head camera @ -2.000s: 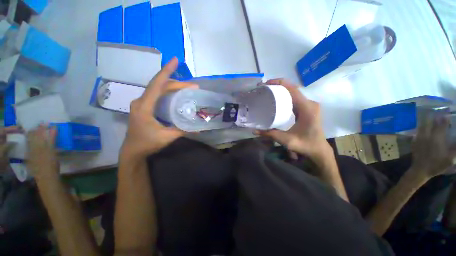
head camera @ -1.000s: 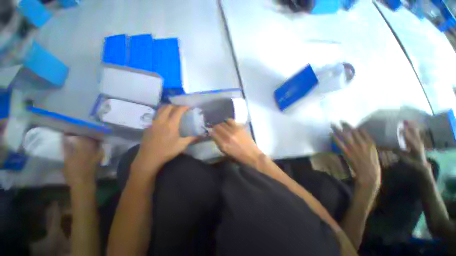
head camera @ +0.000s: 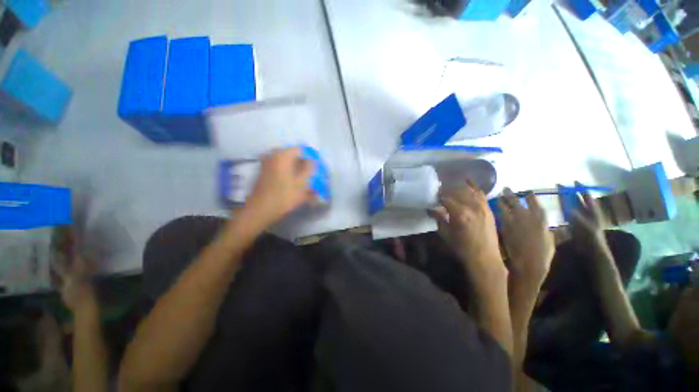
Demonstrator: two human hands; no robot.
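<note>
My left hand (head camera: 282, 184), blurred, holds an open blue retail carton (head camera: 319, 178) by its right end. Its white inner flap (head camera: 264, 130) stands up behind. A white part (head camera: 244, 178) shows inside, left of my fingers. My right hand (head camera: 469, 218) is at the front right of another open retail carton (head camera: 375, 191), with its fingers bent over the front edge. An appliance unit lies in this carton, with a white section (head camera: 415, 186) at the left and a smoky grey cover (head camera: 475, 174) at the right. My right fingertips are partly hidden against it.
Three blue cartons (head camera: 186, 84) stand in a row at the back left. Behind my right hand, another open carton (head camera: 434, 122) holds a unit. A light-blue carton (head camera: 37, 86) is at the far left. Other people's hands (head camera: 529, 230) work close on the right and at the left edge.
The appliance unit I held open is no longer in my hands. My left hand has moved onto the left open carton, which is now further right. My right hand has moved right to an open carton.
</note>
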